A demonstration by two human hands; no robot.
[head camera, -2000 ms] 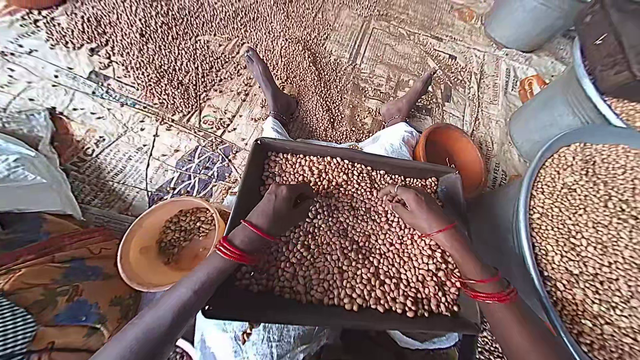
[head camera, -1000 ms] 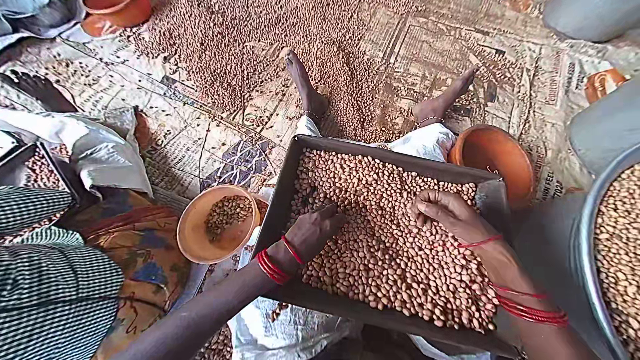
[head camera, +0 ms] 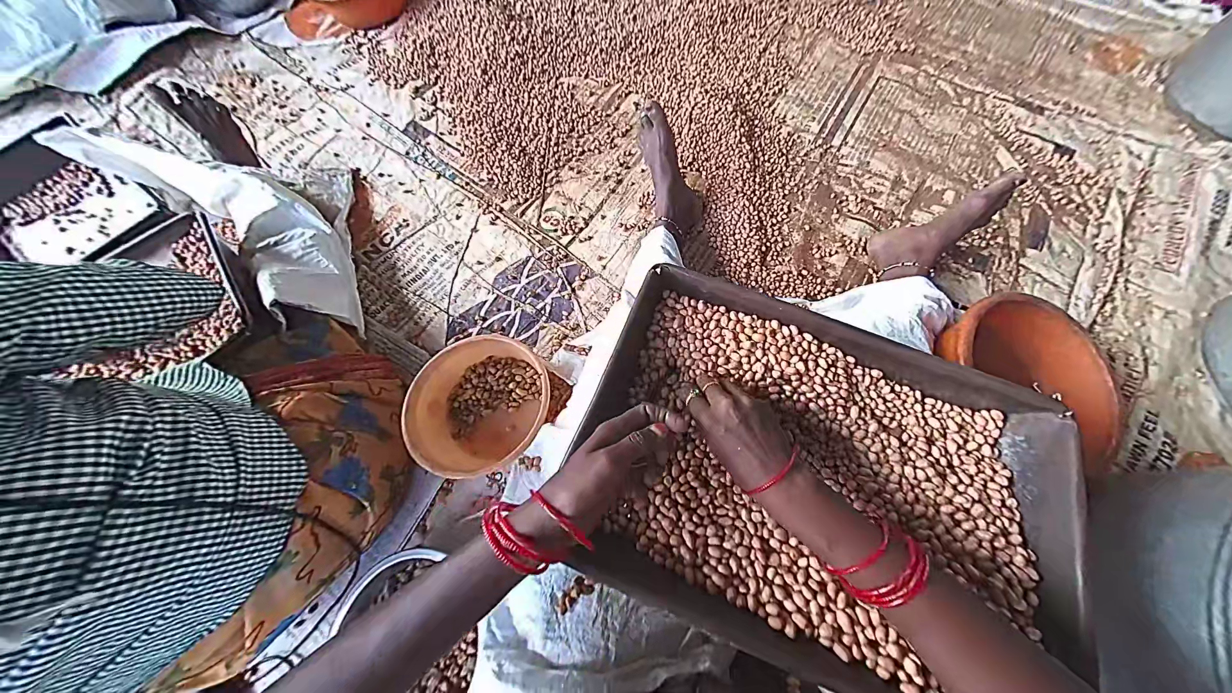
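Observation:
A dark rectangular metal tray (head camera: 1044, 539) filled with shelled nuts or beans (head camera: 847, 452) lies across my lap, over white cloth. Over the tray's left part, my left hand (head camera: 621, 457) has its thumb and forefinger close together; whether a nut is between them cannot be told. My right hand (head camera: 736, 423) is right beside it, fingers bent down into the nuts, their tips partly hidden. Both wrists wear red bangles. Left of the tray stands an orange plastic bowl (head camera: 423, 414) with some darker nuts in it.
A second orange bowl (head camera: 1088, 371) stands beyond the tray's right corner. Nuts (head camera: 597, 87) lie spread over the printed sheeting (head camera: 395, 269) around my bare feet. At left sits another person in checked cloth (head camera: 125, 462), near trays of nuts (head camera: 217, 337). Grey metal containers (head camera: 1165, 568) are at right.
My right hand has moved left across the tray, next to my left hand. The view has swung left, bringing more of the other person and their trays into sight.

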